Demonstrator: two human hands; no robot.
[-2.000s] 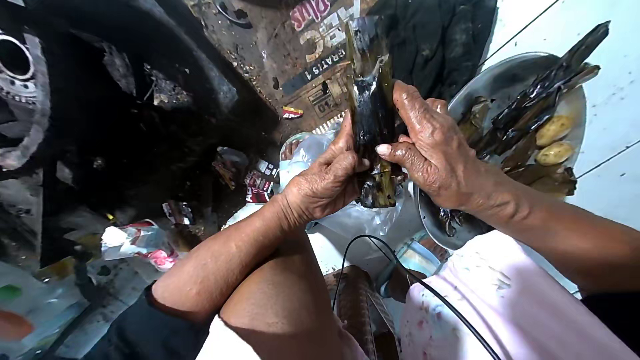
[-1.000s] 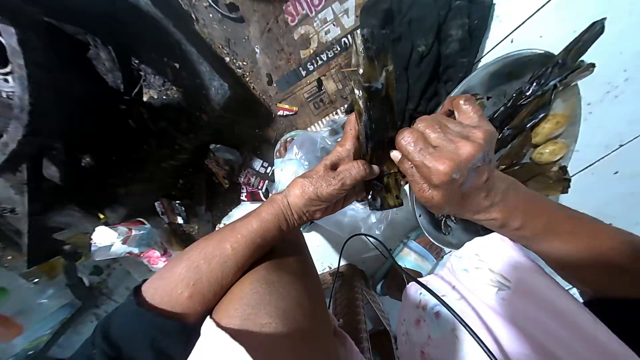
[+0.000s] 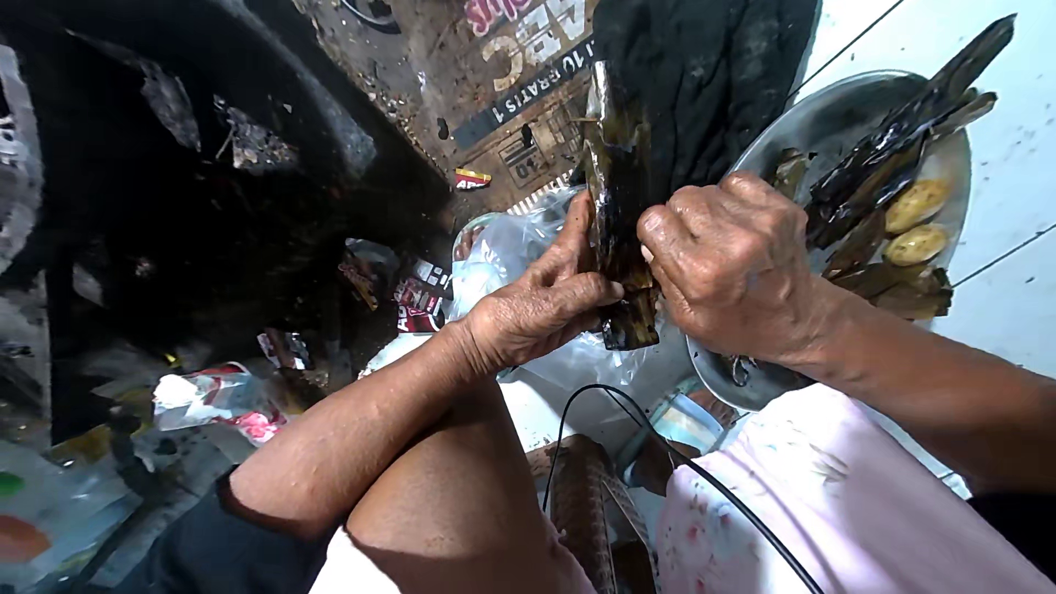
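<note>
A long, dark, wet leaf-wrapped bundle (image 3: 620, 198) stands nearly lengthwise in the middle of the view. My left hand (image 3: 549, 297) holds its lower part from the left, the thumb across the front. From the right, my right hand (image 3: 730, 268) is closed in a fist against the bundle's lower edge; its fingertips are curled out of sight, and the hand seems to grip that edge. A metal basin (image 3: 891, 82) at the right holds dark wet leaves (image 3: 883, 165) and two yellowish oval pieces of food (image 3: 917, 206), partly behind my right hand and forearm.
Flattened printed cardboard (image 3: 462, 99) and a black cloth (image 3: 709, 82) lie beyond my hands. A clear plastic bag (image 3: 528, 247) is below them. Wrappers (image 3: 421, 297) and other litter are strewn at the left. A black cable (image 3: 709, 478) loops over my lap, above the white tiles (image 3: 1015, 165).
My right hand has gone from spread fingers on the bundle's front to a closed fist at its right edge. My left hand has stayed on the bundle.
</note>
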